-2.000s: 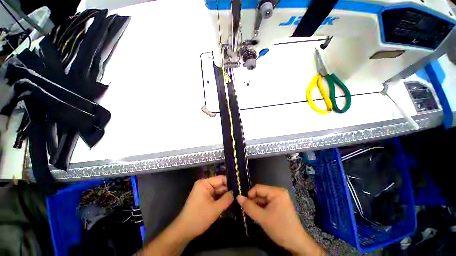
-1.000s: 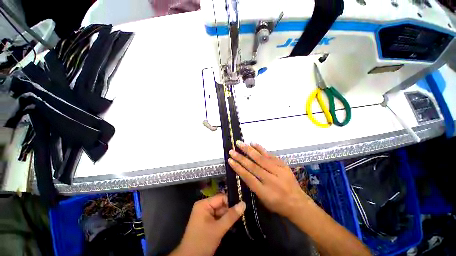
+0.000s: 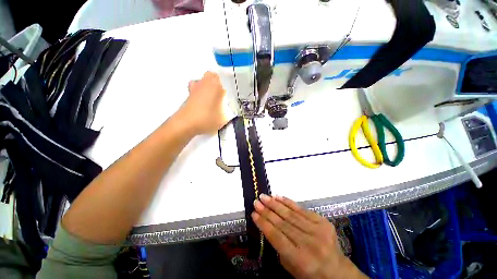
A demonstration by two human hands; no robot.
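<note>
A black fabric strip with a gold-toothed zipper (image 3: 252,163) runs from under the presser foot (image 3: 250,109) over the table's front edge. My right hand (image 3: 297,234) lies on the strip near the front edge, fingers extended, fingertips on the zipper line. My left hand (image 3: 207,103) is at the left of the needle area, behind and beside the presser foot. Its fingers are curled and partly hidden, so I cannot tell whether it holds anything.
The white sewing machine head (image 3: 338,54) has a black band (image 3: 392,49) draped over it. Yellow- and green-handled snips (image 3: 376,141) lie right of the needle. A pile of black strips (image 3: 43,136) lies at the left. A blue crate (image 3: 376,245) stands below the table.
My left hand has let go of the strip's lower part and reached up beside the needle area. My right hand stays on the strip, lower in view. The camera view has shifted closer.
</note>
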